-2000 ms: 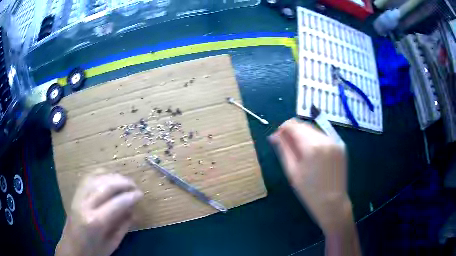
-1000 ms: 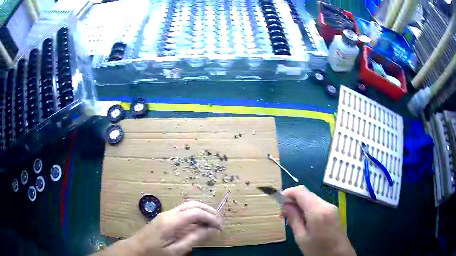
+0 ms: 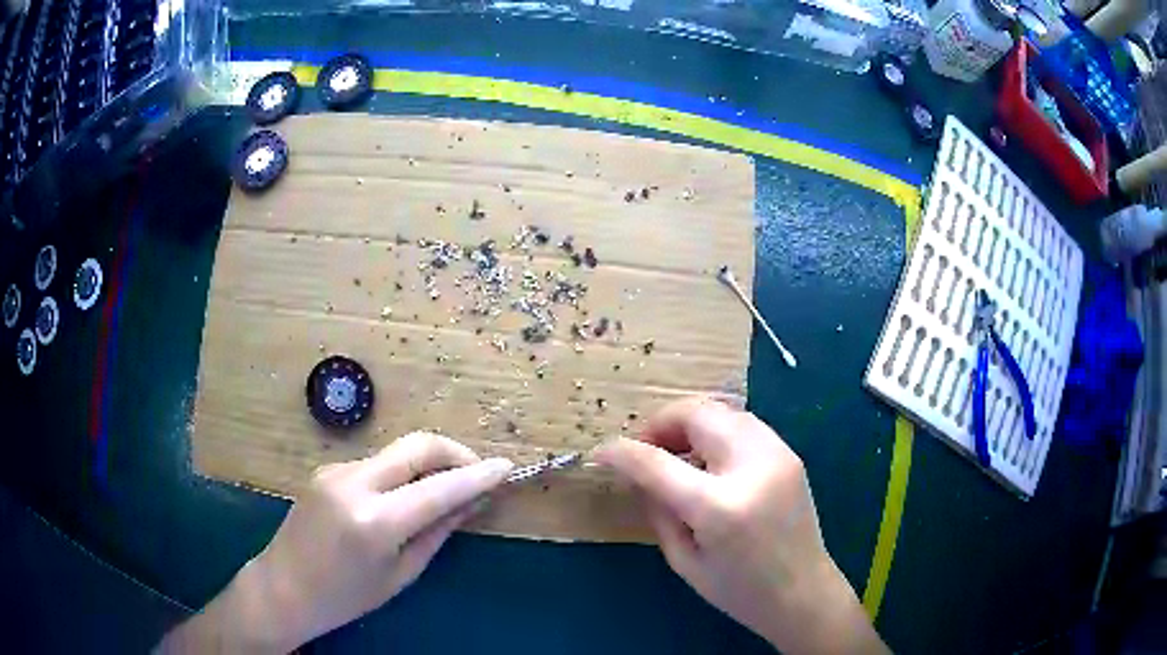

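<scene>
My left hand [image 3: 397,518] pinches slim silver tweezers [image 3: 544,467] low over the front part of the cardboard sheet [image 3: 307,282]. My right hand [image 3: 723,512] is at the other end of the tweezers, thumb and finger closed together beside the tip. Whether it grips the tip or something else is hidden by the fingers. The craft knife is not clearly visible. A black wheel with a pale hub [image 3: 339,393] lies on the cardboard left of the tweezers. Dark and pale crumbs [image 3: 512,288] are scattered mid-cardboard.
A cotton swab [image 3: 758,317] crosses the cardboard's right edge. Blue-handled cutters [image 3: 998,384] rest on a white slotted board [image 3: 921,301] at right. Three wheels [image 3: 273,97] sit at back left, pale discs [image 3: 87,283] far left. A red bin [image 3: 1049,122] stands back right.
The wheel has appeared on the cardboard since the earliest frame. The tweezers, lying there first, are now in my left hand. The dark blade seen in my right hand no longer shows; my hands have come together.
</scene>
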